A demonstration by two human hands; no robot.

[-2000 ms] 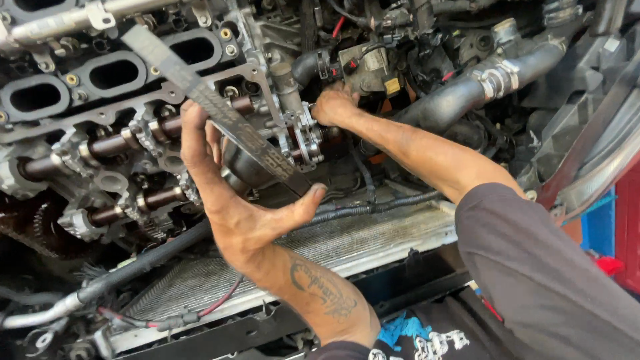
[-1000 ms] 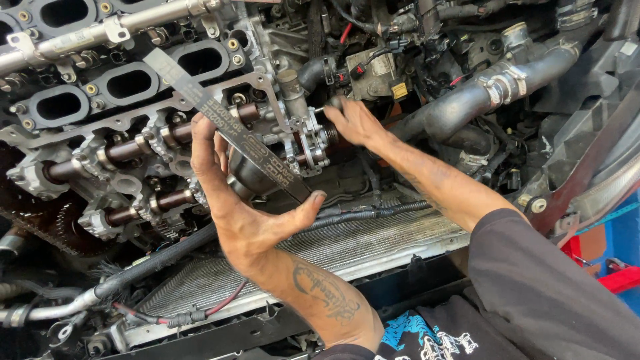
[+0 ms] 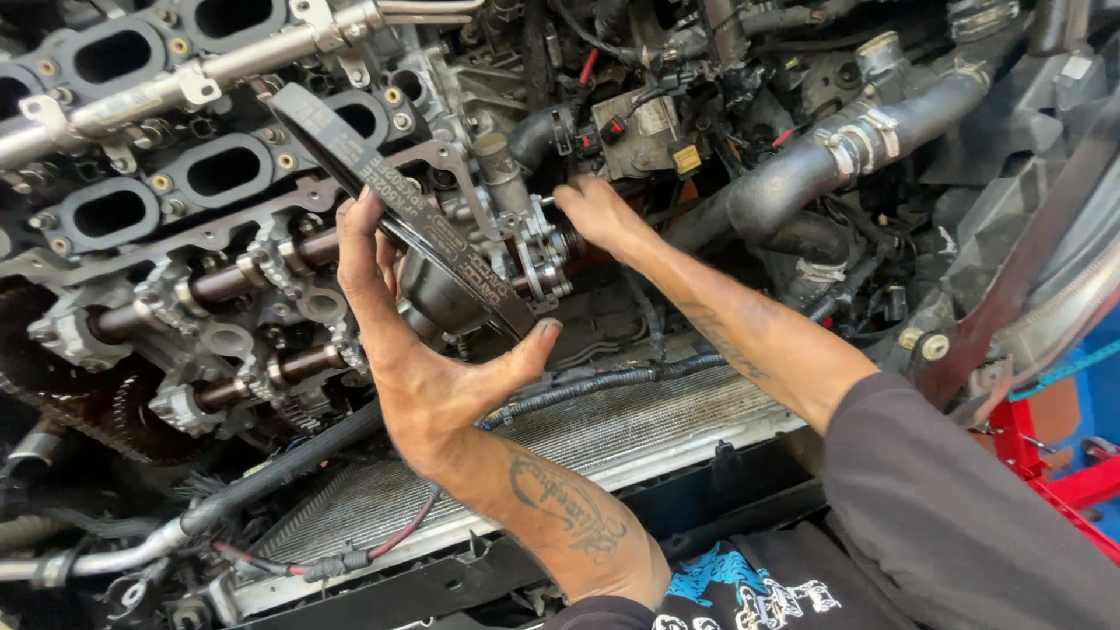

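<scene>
My left hand (image 3: pixel 429 376) holds a black ribbed drive belt (image 3: pixel 411 210), pinched long and narrow between its thumb and fingers. The belt slants over the engine, and its flat side bears printed writing. Behind it is a dark rounded pulley or housing (image 3: pixel 442 293), partly hidden. My right hand (image 3: pixel 595 210), slightly blurred, has curled fingers beside a metal bracket assembly (image 3: pixel 538 254) at the engine's front. Something thin and bright shows at those fingertips; whether they grip it I cannot tell.
Uncovered camshafts (image 3: pixel 227 282) and oval intake ports (image 3: pixel 229 171) lie at the left. A radiator (image 3: pixel 630 429) crosses below my hands, with a corrugated cable conduit (image 3: pixel 612 381) along it. A clamped metal pipe (image 3: pixel 805 175) runs at the upper right. A red metal frame (image 3: pixel 1024 446) stands at far right.
My right hand has shifted slightly, from low against the bracket assembly's top to a blurred position beside it. My left hand keeps holding the belt, which now leans a little differently.
</scene>
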